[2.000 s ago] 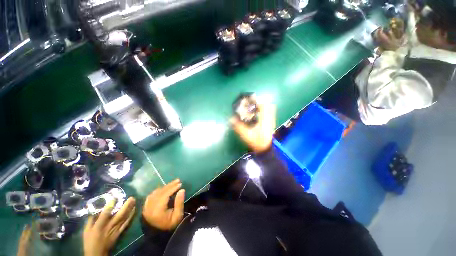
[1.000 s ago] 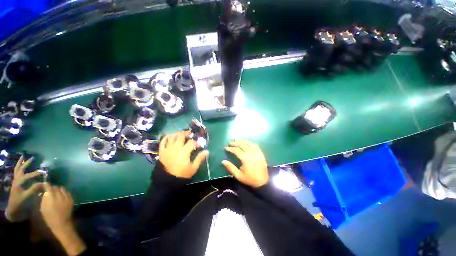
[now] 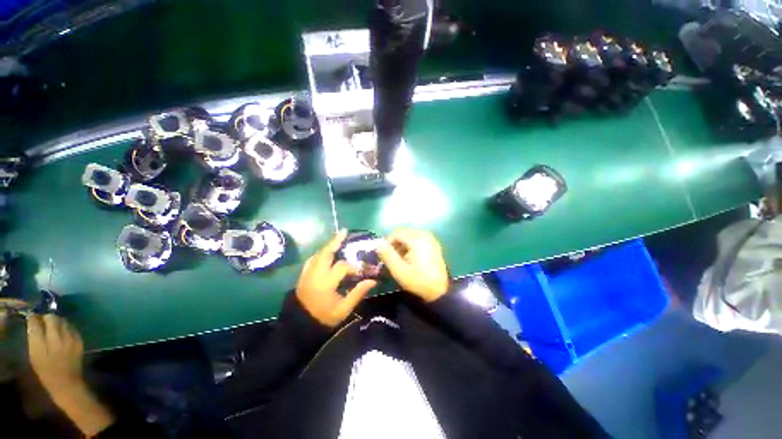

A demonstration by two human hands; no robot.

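A round unit (image 3: 363,255), dark with a silver-white top, is held between my two hands near the bench's front edge. My left hand (image 3: 327,281) grips its left side and my right hand (image 3: 415,262) its right side; the fingers hide part of it. The black power screwdriver (image 3: 396,86) hangs upright behind the hands, in front of the white box (image 3: 339,62) with compartments. Several waiting units (image 3: 201,225) with pale tops and thin wires lie in a loose cluster at the left. Screws are too small to tell.
A single black unit with a bright top (image 3: 533,192) lies right of the box. Dark stacked units (image 3: 592,86) stand at the back right. A blue bin (image 3: 604,300) is below the bench edge. Another person's hand (image 3: 56,351) is at the left, a pale sleeve (image 3: 744,287) at the right.
My left hand has brought a unit from the cluster's right side rightwards to my front. My right hand, empty a second ago, has moved slightly left and now holds it too.
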